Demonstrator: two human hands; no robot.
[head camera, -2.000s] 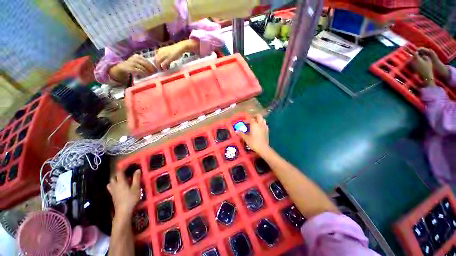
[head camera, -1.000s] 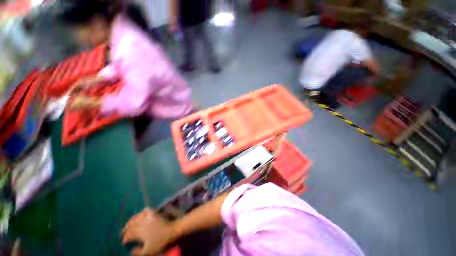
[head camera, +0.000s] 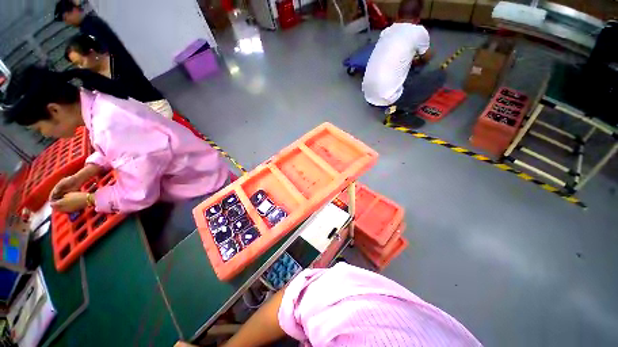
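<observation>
A red-orange wide-pocket tray (head camera: 306, 177) lies in front of me at the edge of the green bench, partly overhanging it. Its near-left pocket holds several dark strapless watch units (head camera: 228, 225). The pocket beside it holds a few more watches (head camera: 268, 207). The other two pockets hold no watches. My right forearm and pink striped sleeve enter at the bottom, below the tray. My right hand is almost wholly cut off by the bottom edge. My left hand is out of the picture.
Stacked red-orange trays (head camera: 381, 215) stand beside the bench below the tray. A worker in pink (head camera: 146, 149) handles a grid tray (head camera: 62, 234) at left. A person in white (head camera: 396, 62) crouches on the grey floor beyond yellow-black tape (head camera: 461, 150). A metal-frame table stands at right.
The view has swung right from the watch grid tray, then settled on the wide-pocket tray. My right hand has dropped to the bottom edge. My left hand has left the picture.
</observation>
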